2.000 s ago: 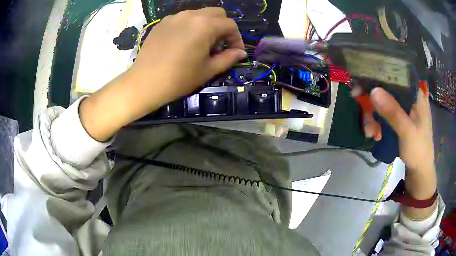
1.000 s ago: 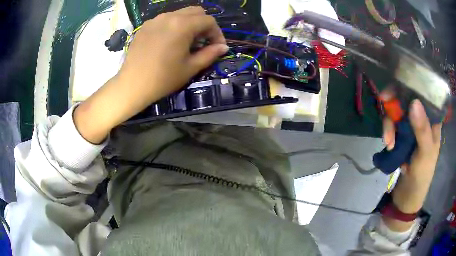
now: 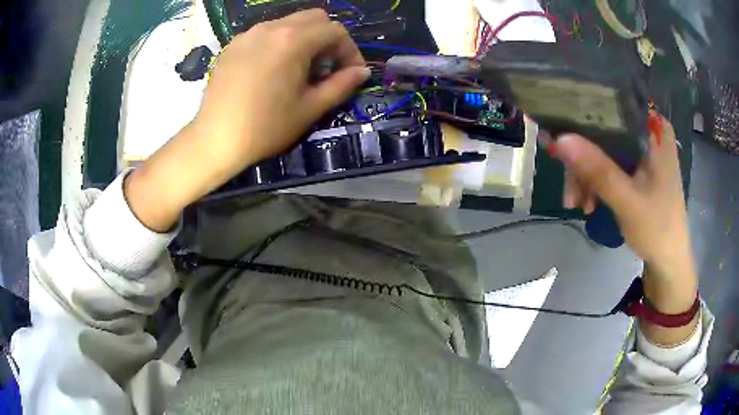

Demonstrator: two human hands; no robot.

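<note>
A black socket housing [image 3: 328,154] lies slightly tilted on the white board in front of me, with blue, yellow-green and brown wires inside. My left hand [image 3: 284,81] reaches over its left part, thumb and forefinger close together; whether they hold a wire is hidden. My right hand [image 3: 620,182] grips the soldering gun [image 3: 567,97] by its dark blue grip. The gun's barrel points left over the housing, its tip near my left fingertips. A small circuit board [image 3: 488,113] with a blue component sits at the housing's right end.
Another black housing [image 3: 324,20] lies behind. The white board [image 3: 162,97] with taped edges is under the work. A pale tape roll [image 3: 620,18] is at the back right. A coiled black cord [image 3: 324,278] crosses my lap to a red wrist strap [image 3: 671,314].
The gun was over the housing, swung away up and right, and is now back with its barrel over the housing. My left hand and the housing have shifted slightly left in view.
</note>
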